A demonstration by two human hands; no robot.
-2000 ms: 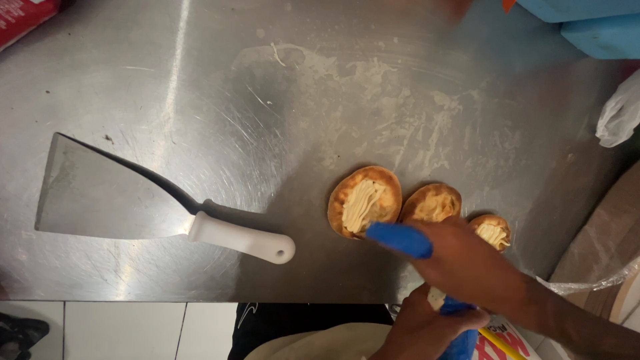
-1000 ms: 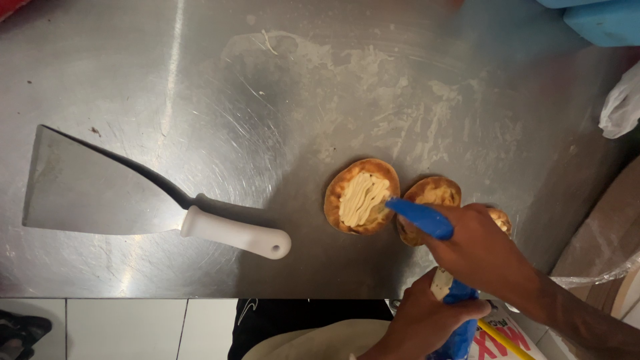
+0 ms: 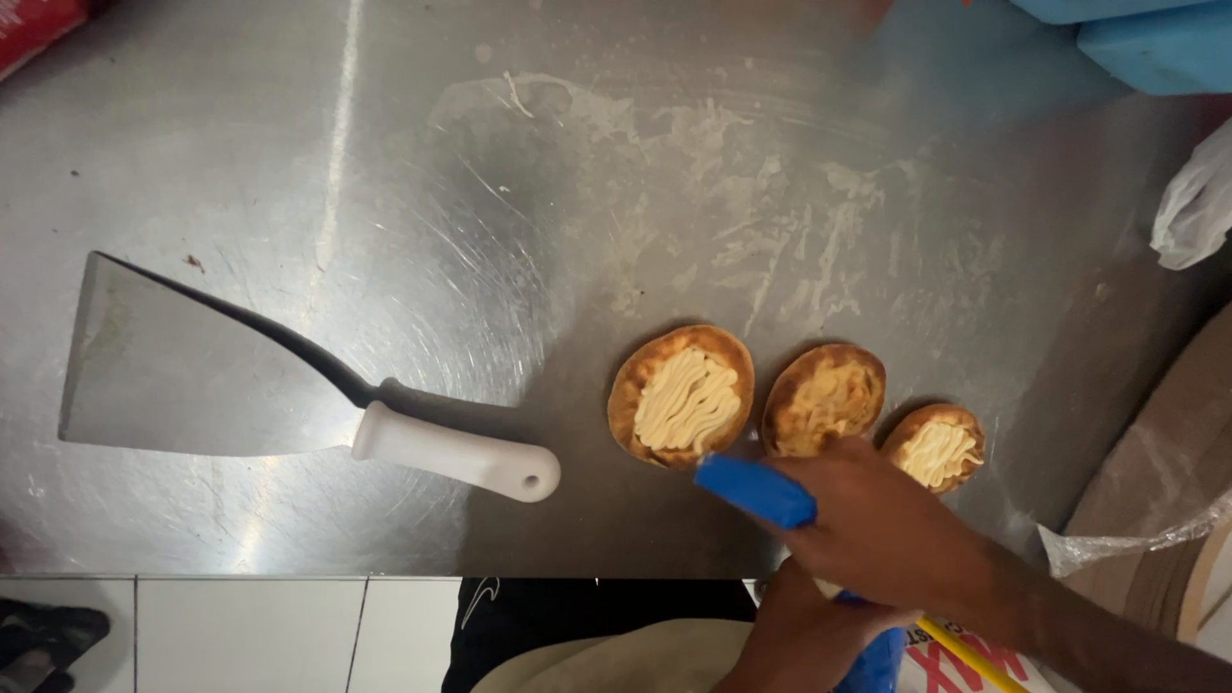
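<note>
A blue piping bag [image 3: 756, 489] is gripped by both of my hands. My right hand [image 3: 871, 525] squeezes it behind its tip, which points at the lower edge of the left flat round bread [image 3: 624, 409]. My left hand [image 3: 813, 626] holds the bag lower down, past the table's front edge. Cream-coloured filling [image 3: 688, 399] lies in wavy lines on that bread. The middle bread [image 3: 825, 395] shows a browned, uneven top without such lines, its lower edge partly behind my right hand. Wavy filling also covers the smallest bread [image 3: 936, 450] at the right.
A wide metal scraper with a white handle [image 3: 452, 450] rests on the stainless steel table [image 3: 539, 221]. Blue containers [image 3: 1165, 48] are at the top right, above a clear plastic bag [image 3: 1193, 202]. Brown stacked sheets [image 3: 1145, 452] stand at the right edge.
Filling lines on the left bread now cover more of its top. The bag's tip has moved down to that bread's lower edge, and the smallest bread shows more from behind my right hand.
</note>
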